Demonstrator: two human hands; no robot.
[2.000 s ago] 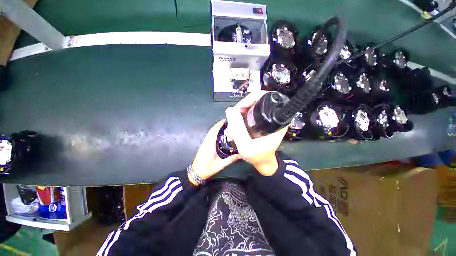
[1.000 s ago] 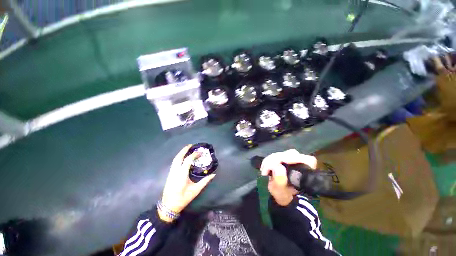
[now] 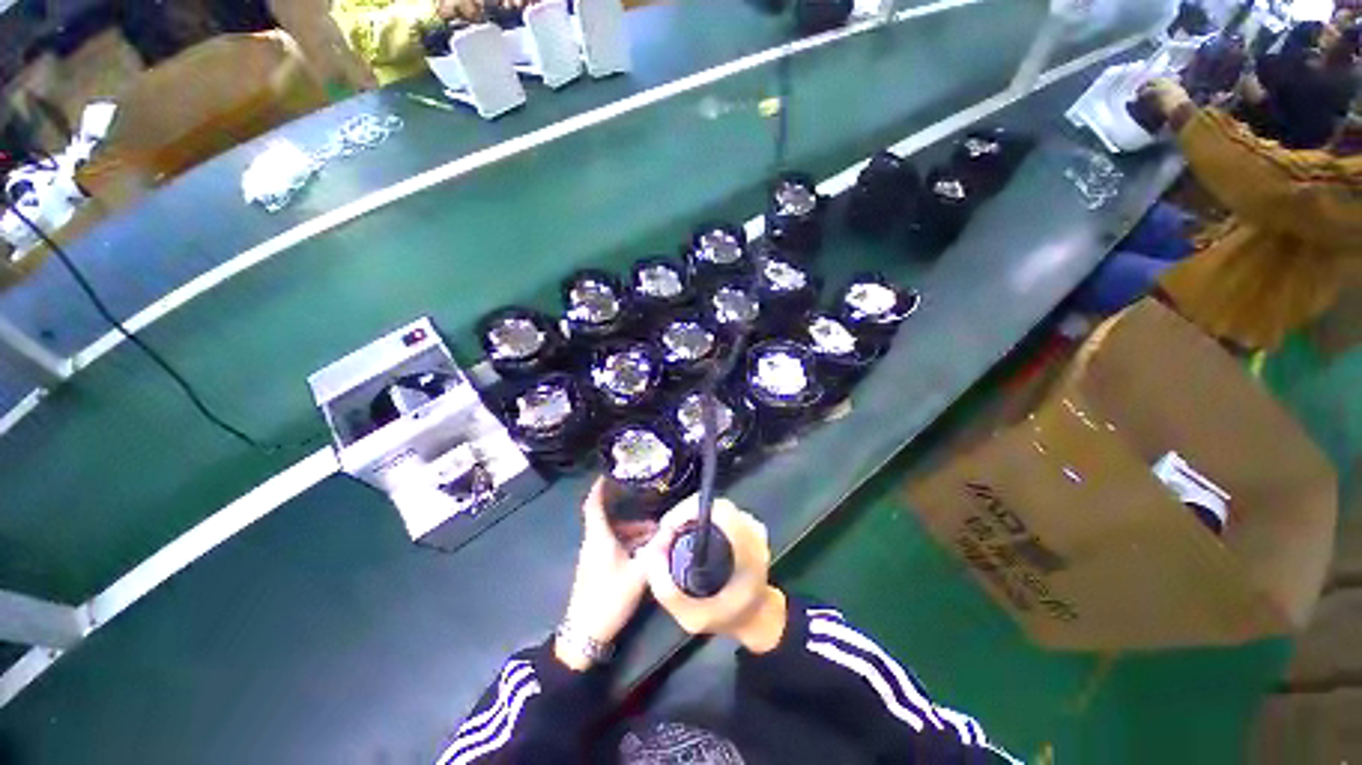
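Note:
My right hand is closed around the black electric screwdriver, seen end-on, with its cable rising from the top. My left hand is beside and touching it, curled around a dark round unit, mostly hidden by my hands. The driver's tip is hidden. Rows of black round units with silvery centres stand just beyond my hands. The pale screw feeder stands to their left.
A brown carton stands at right below the bench edge. A person in a mustard sleeve works at the far right. White housings stand across the pale rail. A black cable hangs at left.
The view has turned to the right. My hands have come together, with the driver now upright beside my left hand and close to the near row of units.

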